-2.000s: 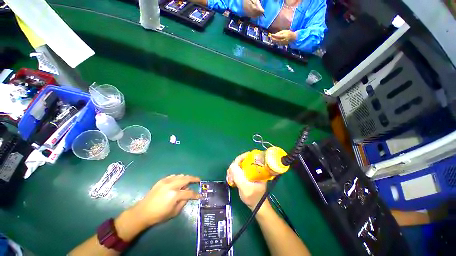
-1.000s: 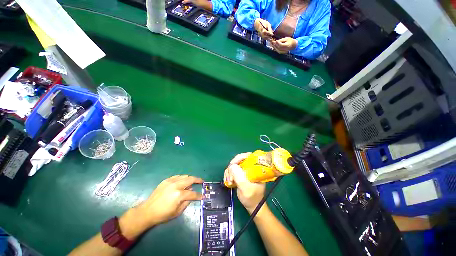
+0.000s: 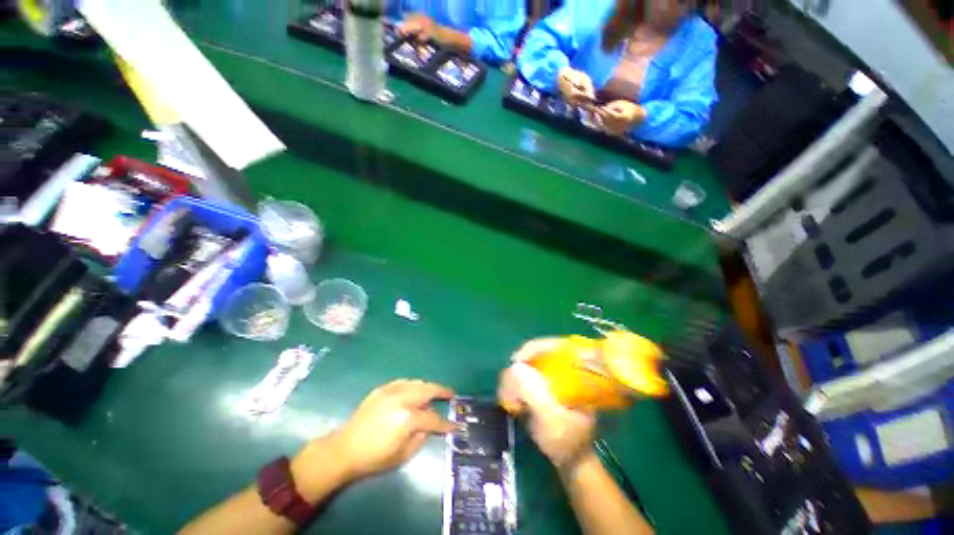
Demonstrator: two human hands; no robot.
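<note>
The open smartphone (image 3: 480,470) lies upright in the picture on the green mat, its black battery (image 3: 481,495) with white print at the lower part and a black cover area (image 3: 479,426) above. My left hand (image 3: 395,426) is at the phone's upper left edge, its fingertips touching the edge and upper part. My right hand (image 3: 546,411) is closed around the yellow-orange electric screwdriver (image 3: 602,373), held tilted at the phone's upper right edge. The screwdriver's tip is hidden by my fingers. The frame is blurred.
Clear cups with small bits (image 3: 337,306), a whitish bottle (image 3: 290,279) and a blue tool bin (image 3: 196,261) are at left. A white coiled bundle (image 3: 280,381) and small white piece (image 3: 406,309) lie nearer. A black parts tray (image 3: 753,428) is right. People in blue work opposite.
The whole view has shifted, so bench things appear further right and lower. The screwdriver lies more level in my right hand. My left hand stays at the phone's upper left.
</note>
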